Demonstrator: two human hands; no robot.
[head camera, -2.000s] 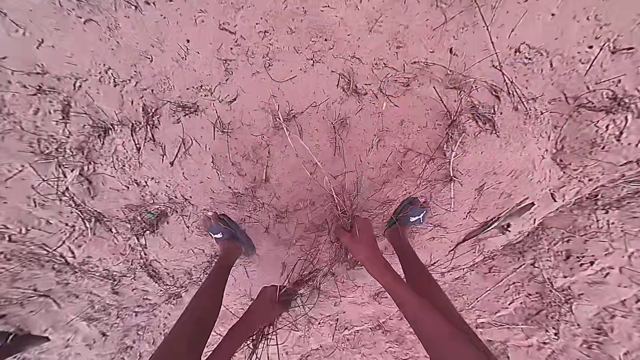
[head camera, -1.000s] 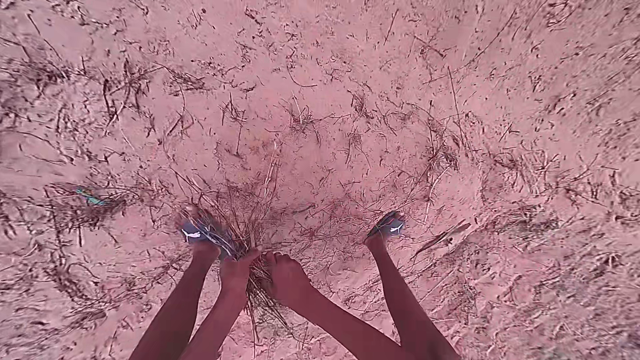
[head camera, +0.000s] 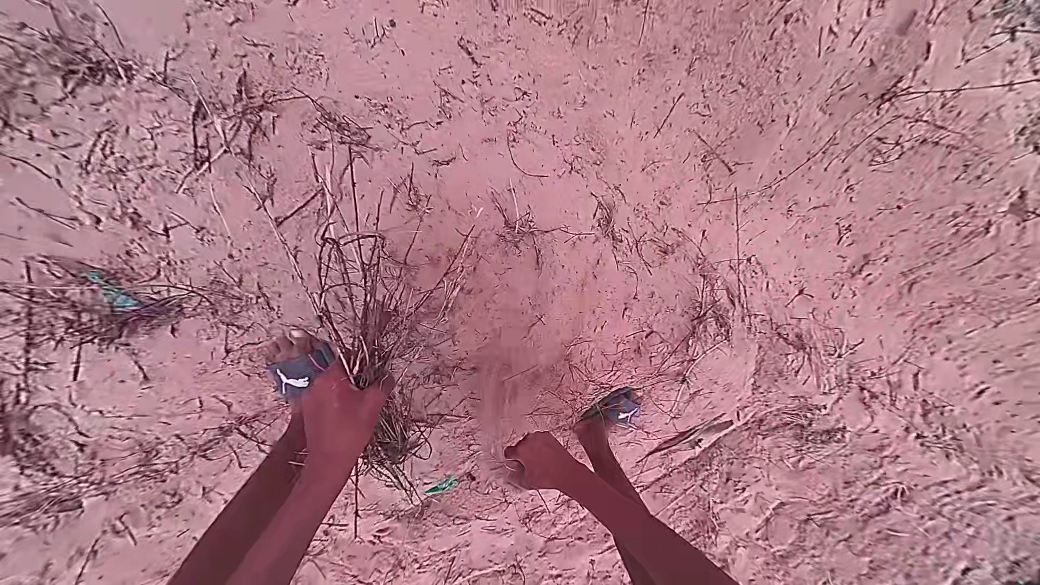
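My left hand (head camera: 345, 406) is closed around a bundle of dry grass stalks (head camera: 361, 309), which fans out above and below the fist. Just beside it is my foot in a dark blue slide sandal (head camera: 294, 375) with a white logo. Low over the ground, right of centre, my right hand (head camera: 540, 461) has its fingers curled; a blurred patch lies next to it, and whether it holds anything cannot be told. The other sandal (head camera: 619, 406) is above and to the right of that hand.
Reddish sandy ground (head camera: 552, 284) is strewn with dry twigs and grass tufts. A green scrap (head camera: 114, 292) lies among twigs at the left, and a smaller green scrap (head camera: 441, 486) lies between my hands. A split piece of dry stalk (head camera: 695, 435) is at the right.
My hands were together at the grass bundle one second ago; now they are apart, the left with the bundle, the right over the ground between my feet.
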